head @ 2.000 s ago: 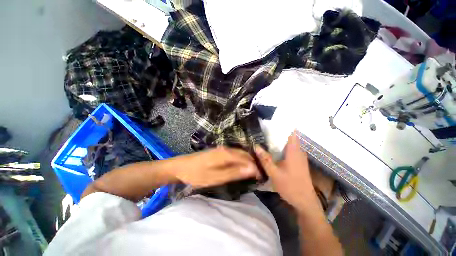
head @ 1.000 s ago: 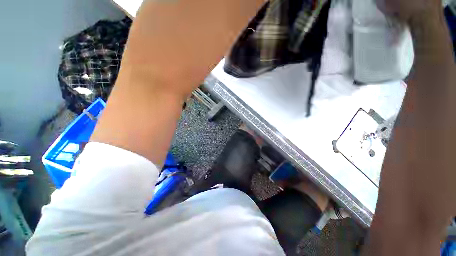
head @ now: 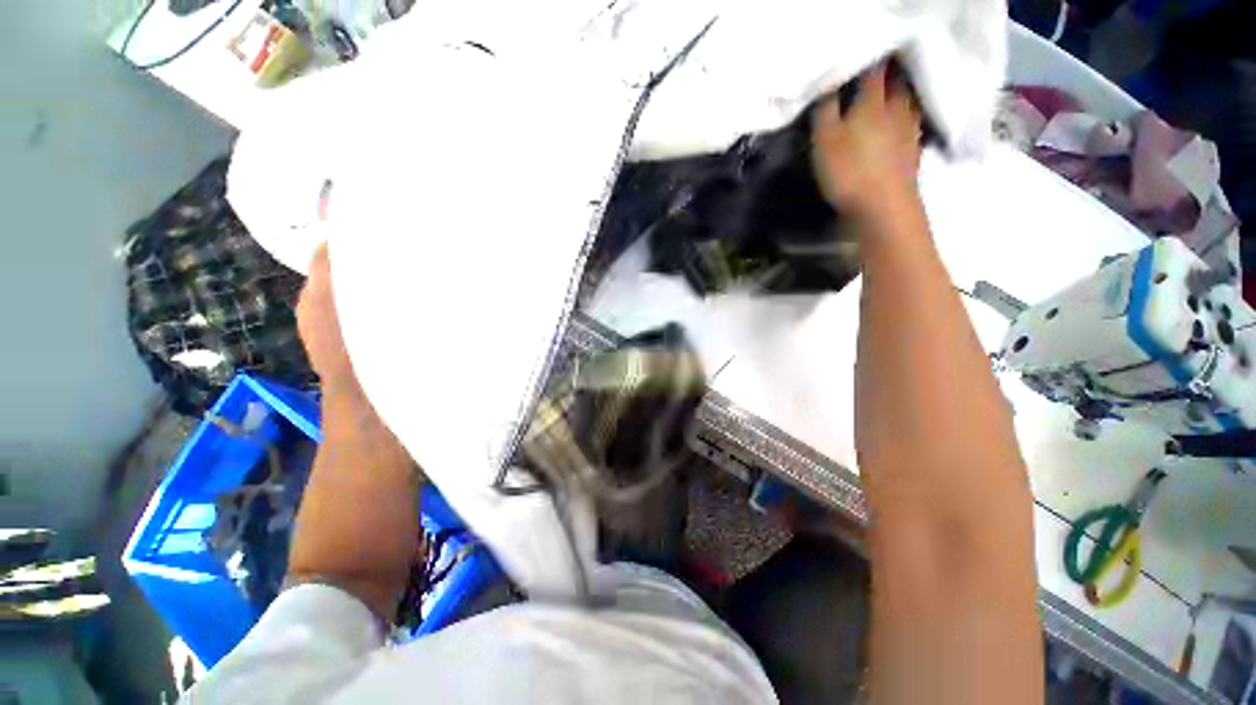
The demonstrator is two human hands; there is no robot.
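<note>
The white lining (head: 441,207) of the garment is spread large over the table's left part and hangs toward my lap, with a dark seam line running down it. Dark plaid shell cloth (head: 751,221) shows beneath it, and a blurred plaid end (head: 627,413) hangs over the table's front edge. My left hand (head: 320,310) is at the lining's left edge, its fingers mostly hidden by the cloth. My right hand (head: 868,145) grips the dark plaid cloth at the lining's right edge.
The sewing machine head (head: 1116,331) stands at the right. Scissors (head: 1109,551) with green and yellow handles lie near it. A blue crate (head: 207,551) is at lower left, with a plaid pile (head: 207,289) behind. Reddish cloth (head: 1102,145) lies at the far right.
The garment has been lifted and turned, so its white lining now spreads broadly across the left and middle. My left hand has moved left and my right hand has moved to the cloth's right side.
</note>
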